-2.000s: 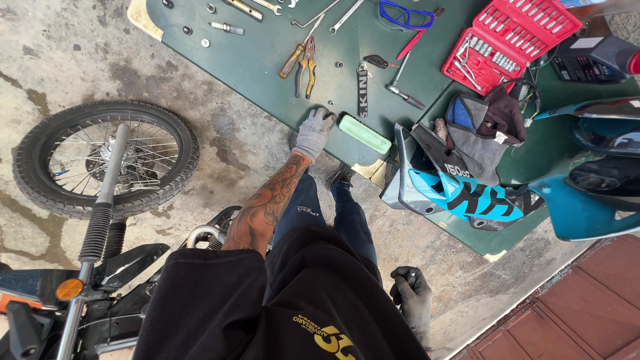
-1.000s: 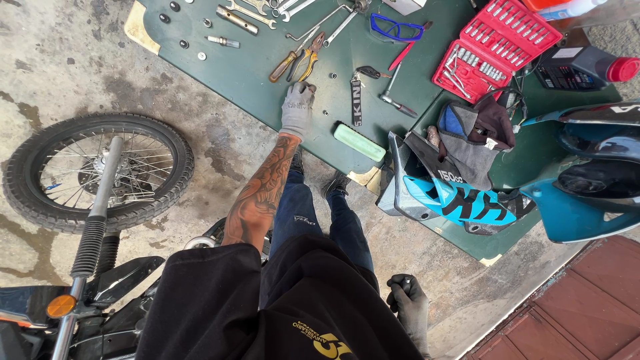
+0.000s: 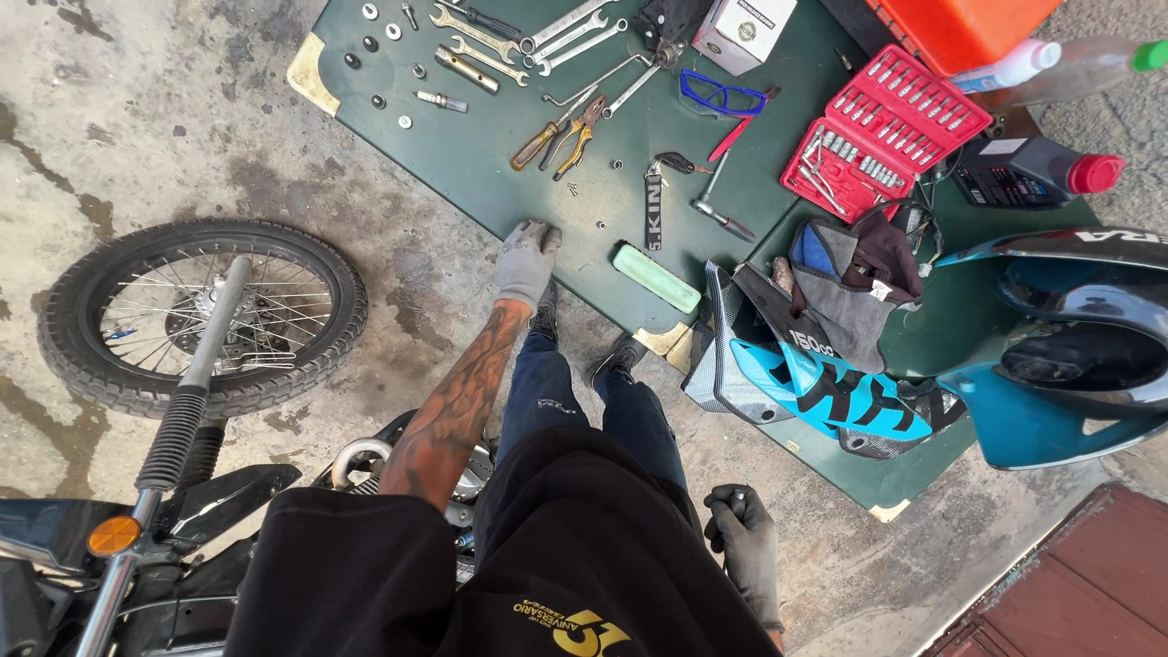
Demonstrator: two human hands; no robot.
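My left hand [image 3: 527, 258], in a grey glove, rests on the near edge of the green table [image 3: 438, 155], its thumb a little apart from the fingers. Beyond it lie a screwdriver [image 3: 534, 146] with a yellow handle and yellow-handled pliers [image 3: 578, 141]. A pale green block-like object [image 3: 657, 276] with a dark underside lies to the right of this hand. My right hand [image 3: 744, 543], gloved in grey and black, is low beside my body, off the table. Its fingers are curled around a small metal part [image 3: 737, 498], of which only the tip shows.
Wrenches [image 3: 566, 41], a spark plug [image 3: 442, 101] and washers lie at the far left of the table. A red socket set [image 3: 885, 132], a ratchet [image 3: 721, 214] and blue motorcycle fairings [image 3: 830, 388] are to the right. A motorcycle with its front wheel [image 3: 205, 319] stands at left.
My left hand has slid left along the table edge, away from the pale green object. My right hand has stayed low beside my body. The view has shifted slightly.
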